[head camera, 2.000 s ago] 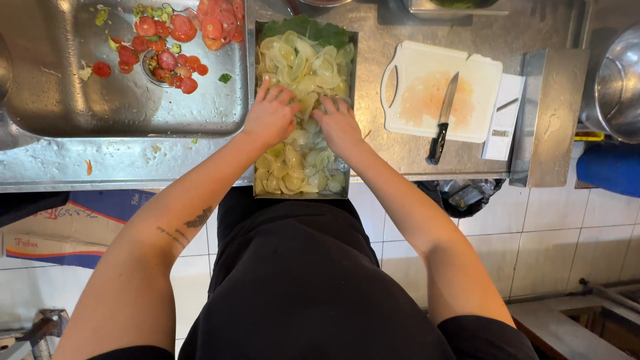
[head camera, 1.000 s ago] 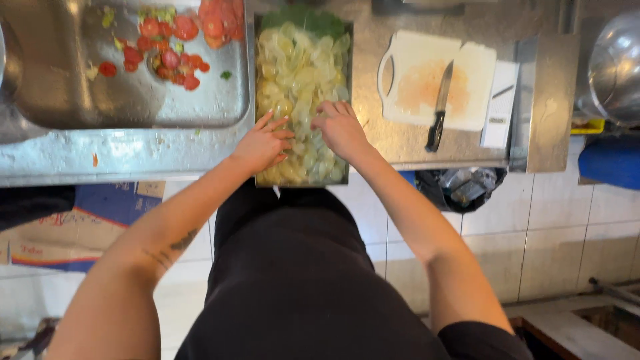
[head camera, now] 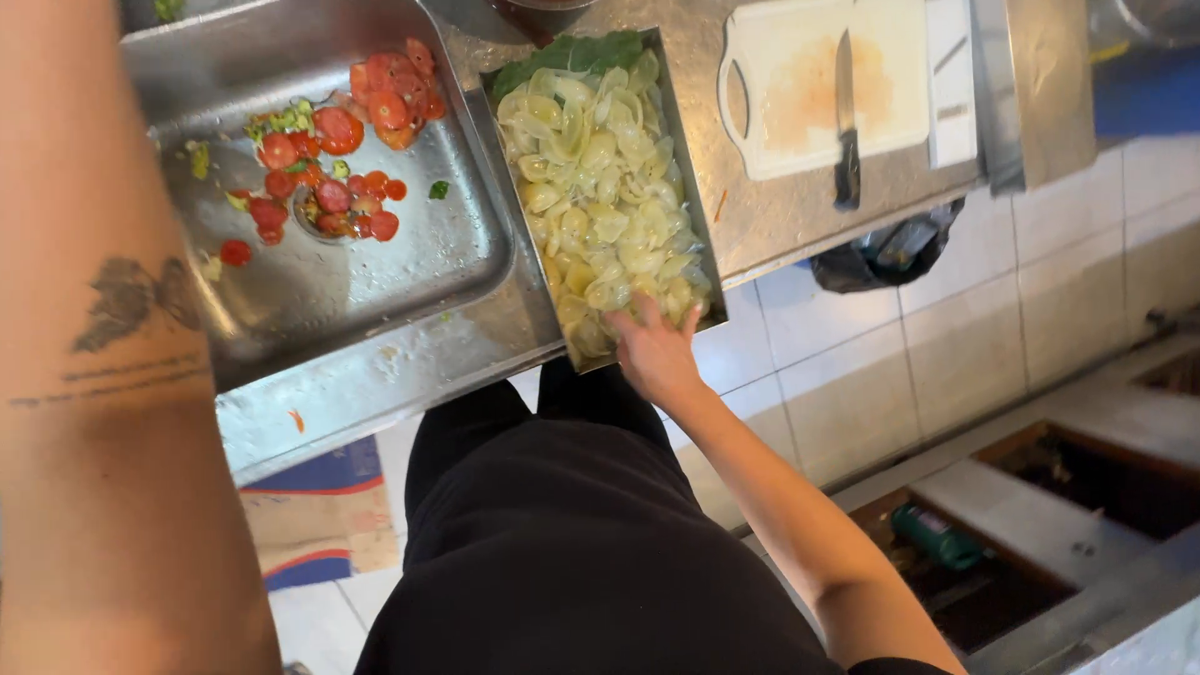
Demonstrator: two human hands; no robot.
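A rectangular metal pan (head camera: 689,187) lies at the counter's front edge, full of thin translucent pale slices (head camera: 609,225), with a green leaf (head camera: 572,58) at its far end. My right hand (head camera: 656,352) rests on the slices near the pan's front end, fingers spread; whether the fingertips hold a slice cannot be told. My left forearm, tattooed, rises along the left side of the view, and its hand is outside the frame.
Left of the pan, a steel sink (head camera: 412,291) holds tomato slices (head camera: 337,131) and green scraps around its drain. To the right are a white cutting board (head camera: 787,155), a black-handled knife (head camera: 847,122) lying on it, and a white slicer (head camera: 952,84). A black bag (head camera: 886,258) hangs below the counter edge.
My left hand has left the pan and gone out of view, its arm now raised at the left. My right hand has moved toward the pan's front end. The view has tilted.
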